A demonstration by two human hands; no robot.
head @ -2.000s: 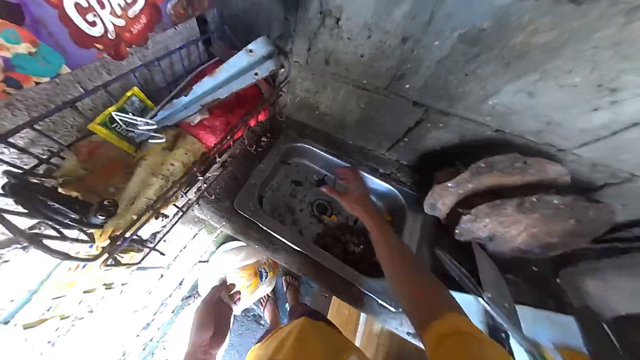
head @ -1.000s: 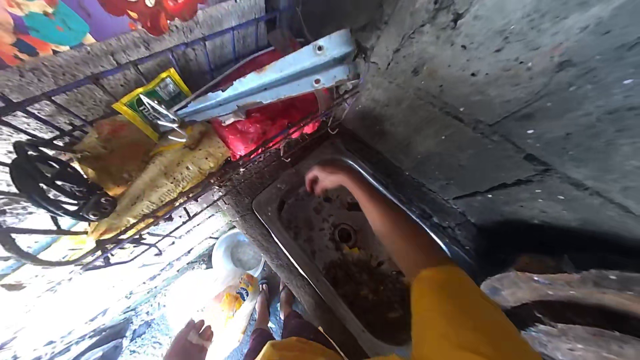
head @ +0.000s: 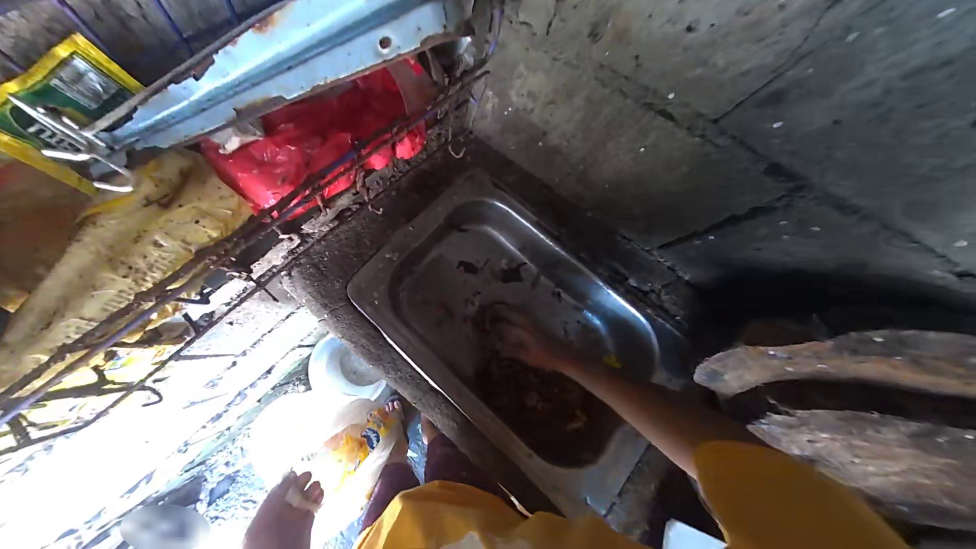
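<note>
My right hand (head: 518,335) reaches down into a stainless steel sink (head: 610,320), over brown wet scraps (head: 541,412) in the basin; it is blurred, and whether its fingers grip any scraps cannot be told. Dark bits stick to the basin floor. At the lower left my left hand (head: 293,503) has its fingers curled at the edge of a white plastic bag (head: 293,431) with orange and yellow print (head: 354,446). Glare hides much of the bag.
A rusty wire rack (head: 259,229) at the left holds a red plastic bag (head: 328,130), a blue metal bracket (head: 305,65), a green and yellow packet (head: 69,99) and yellow wrapping (head: 130,252). Pale slabs (head: 839,362) lie at the right. A white basin (head: 343,370) stands below by my feet.
My right hand has moved from the rack-side end of the sink down to its middle, at the scraps. My left hand stays by the white bag. The view has shifted closer to the sink.
</note>
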